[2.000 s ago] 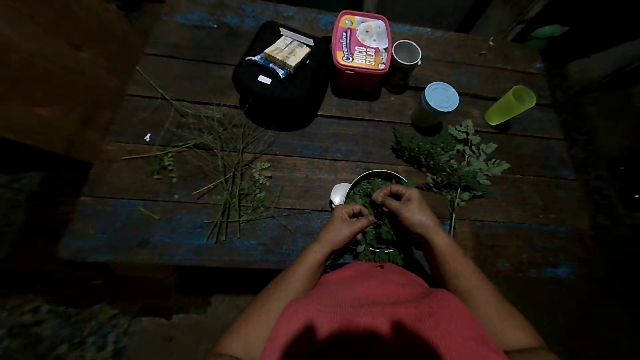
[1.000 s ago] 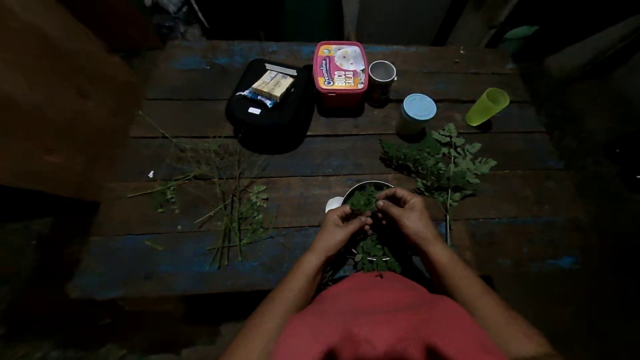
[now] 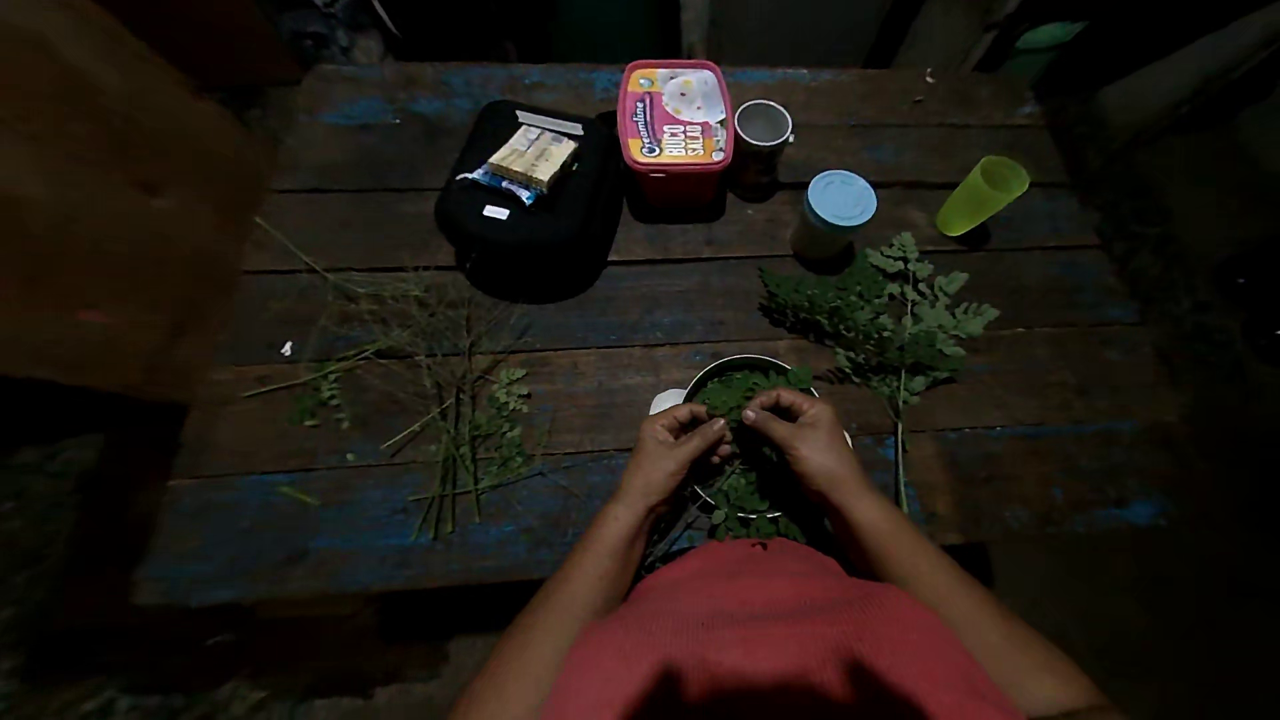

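Over a round pot point(image 3: 740, 360) with a pale rim, at the table's near edge, both of my hands work close together. My left hand point(image 3: 678, 450) pinches part of a green leafy sprig point(image 3: 745, 490), thumb against forefinger. Opposite it, my right hand point(image 3: 800, 435) pinches at the same greenery, its fingertips nearly meeting the left ones. Small green leaves point(image 3: 735, 390) lie inside the pot, partly hidden by my hands. Right of the pot lie leafy branches point(image 3: 905, 325) with their stems toward me. Mostly bare stems point(image 3: 455, 430) are heaped on the left.
Across the back of the wooden plank table point(image 3: 690, 300) stand a black case point(image 3: 530, 240) with packets point(image 3: 535, 157) on top, a red plastic tub point(image 3: 676, 130), a mug point(image 3: 763, 135), a blue-lidded container point(image 3: 838, 205) and a tilted yellow-green cup point(image 3: 983, 197).
My hands stay over the pot; the small bunch of leaves held up between them a second ago now sits lower or is hidden. The view has shifted slightly.
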